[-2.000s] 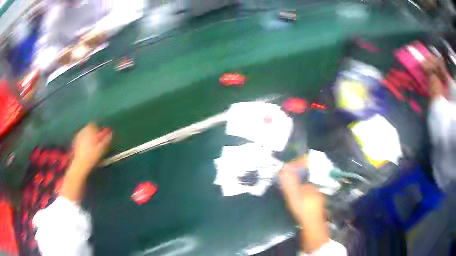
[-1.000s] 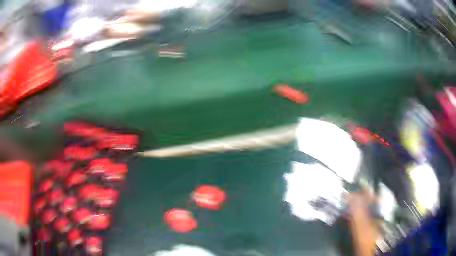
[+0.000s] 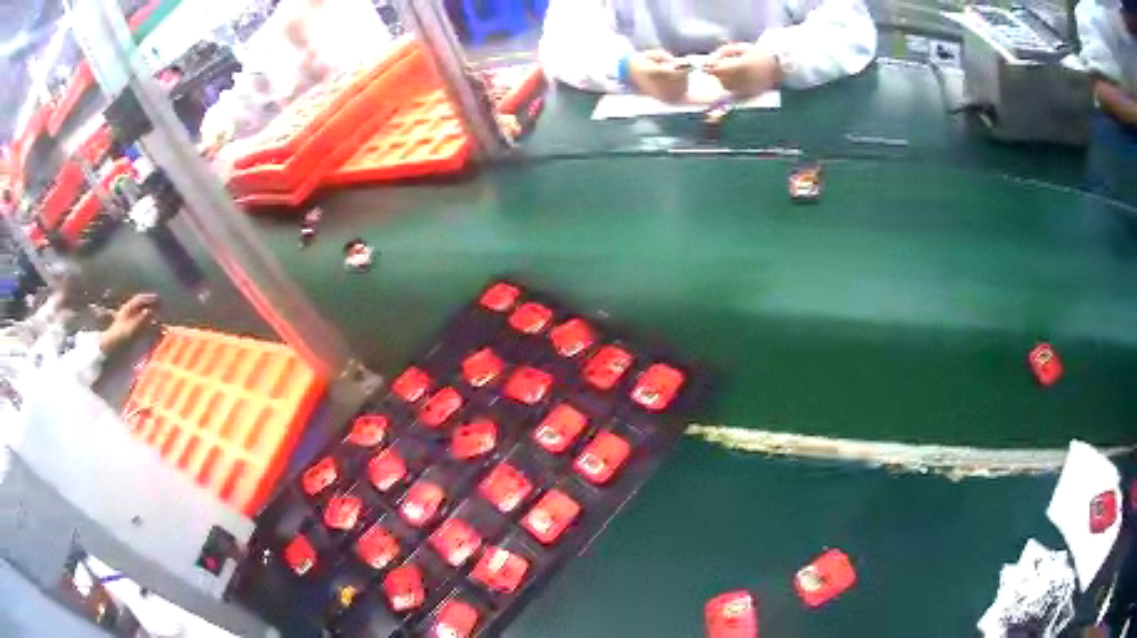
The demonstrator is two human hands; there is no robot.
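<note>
Neither of my hands is in the picture. A black gridded parts tray lies in front of me, left of centre, its pockets filled with many red housings. Two loose red housings lie on the green surface to the right of the tray, near the bottom edge. White papers lie at the right edge, one with a red housing on it and one crumpled. A single red housing lies farther back at the right.
A worn pale strip crosses the green surface. An orange-red slotted tray stands beyond the black tray at left, near a slanted post. More orange trays stand behind. Across the bench, a person's hands work over white paper.
The view has swung left. Both my hands, seen 2.0 s ago, are out of the picture; the papers now sit at the right edge. The black tray shows more fully, and two loose housings remain beside it.
</note>
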